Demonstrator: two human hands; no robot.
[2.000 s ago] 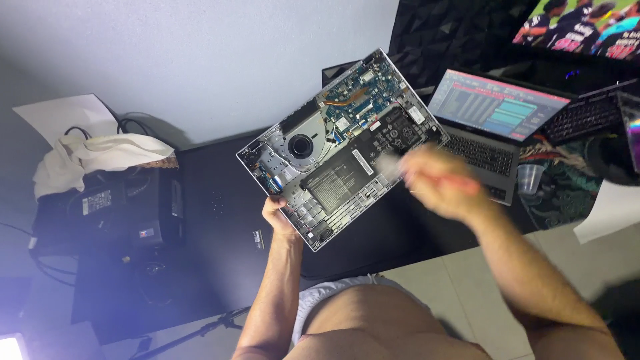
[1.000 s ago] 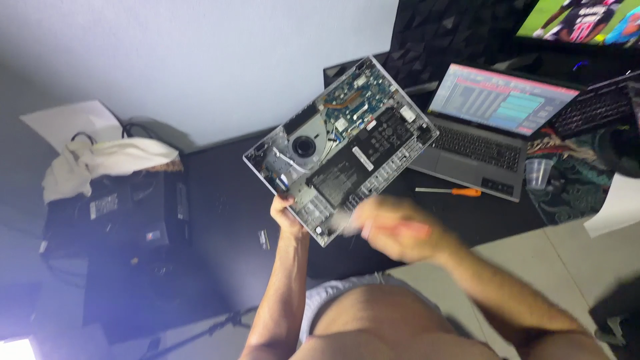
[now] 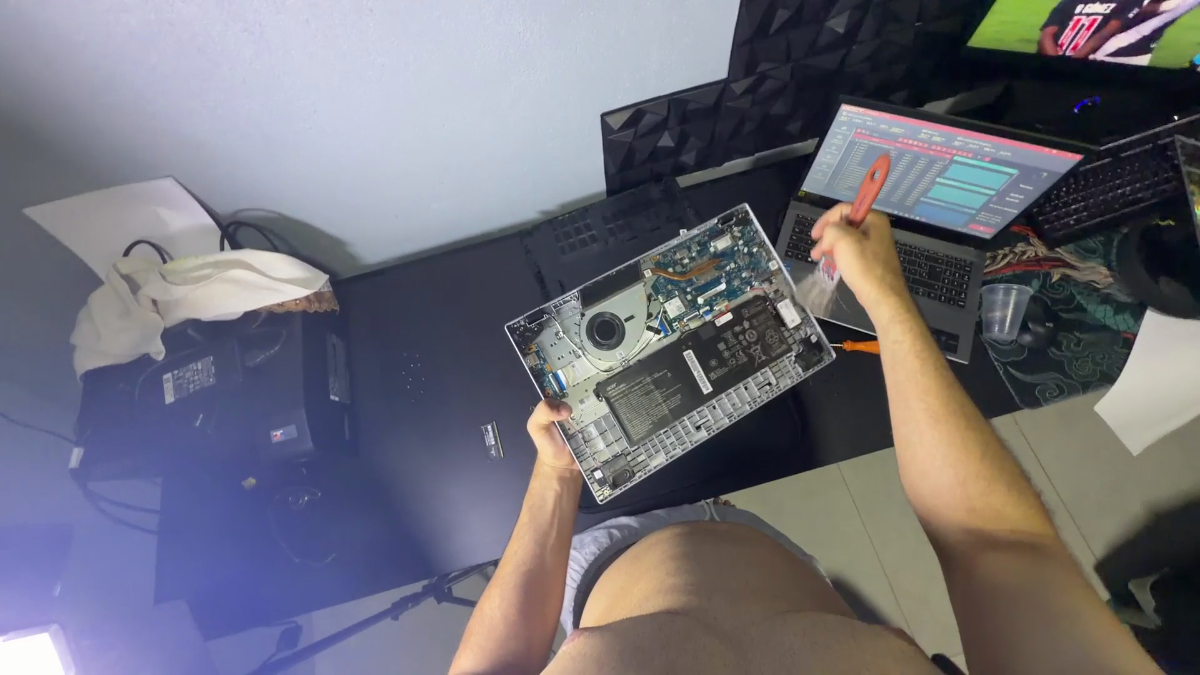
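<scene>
My left hand (image 3: 553, 434) grips the lower left edge of an opened laptop chassis (image 3: 670, 352), tilted above the black desk. Its round cooling fan (image 3: 603, 330), blue circuit board, copper heat pipe and black battery (image 3: 694, 370) are exposed. In my right hand (image 3: 858, 248) is a paintbrush with a red-orange handle (image 3: 871, 190); the blurred pale bristles (image 3: 817, 289) point down beside the chassis's right edge. An orange-handled screwdriver (image 3: 858, 347) lies on the desk, partly hidden behind the chassis. A small memory module (image 3: 491, 440) and several tiny screws (image 3: 413, 375) lie to the left.
A second laptop (image 3: 937, 187) stands lit behind my right hand, with a clear plastic cup (image 3: 1004, 312) at its right. A black laptop cover (image 3: 609, 225) lies against the wall. At left, a white cloth (image 3: 202, 291) drapes over black equipment (image 3: 281, 384) and cables.
My right hand and the brush have moved from over the chassis's lower part up and right, past its right edge. My left hand still holds the chassis.
</scene>
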